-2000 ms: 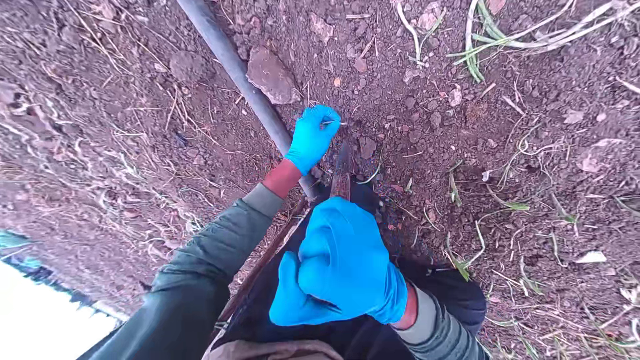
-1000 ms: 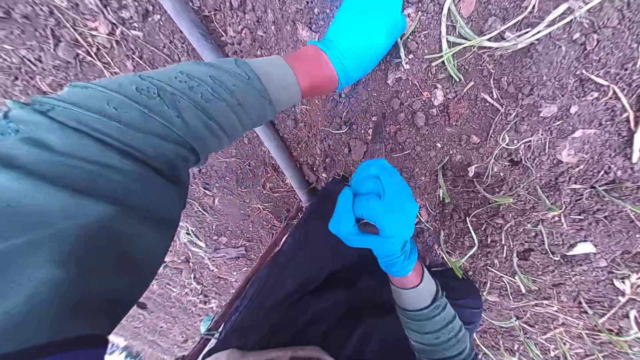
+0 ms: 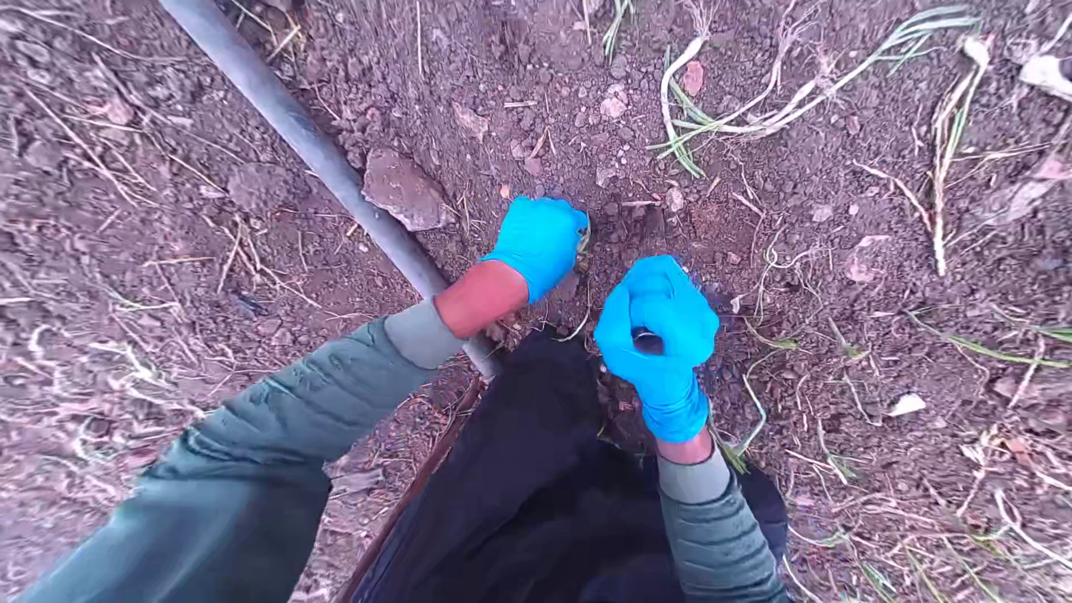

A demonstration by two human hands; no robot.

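My left hand (image 3: 538,244), in a blue glove, is low over the soil with its fingers curled down. A small green plant (image 3: 584,238) shows at its fingertips, mostly hidden by the glove. My right hand (image 3: 657,342), also in a blue glove, is closed in a fist a little nearer to me. The dark end of a hand tool's handle (image 3: 647,340) shows inside that fist; the tool's blade is hidden. Loosened dark soil (image 3: 632,226) lies between and beyond the hands.
A grey pipe (image 3: 314,155) runs diagonally at the left, with a flat stone (image 3: 406,189) beside it. Uprooted green-and-white plants (image 3: 779,121) lie on the soil at the upper right. Dry roots and stems are scattered about. Dark cloth (image 3: 519,502) covers my legs.
My left hand was farther out, near the green-and-white plants, one second ago and is back beside the stone. The blade seen earlier beyond my right hand is out of sight.
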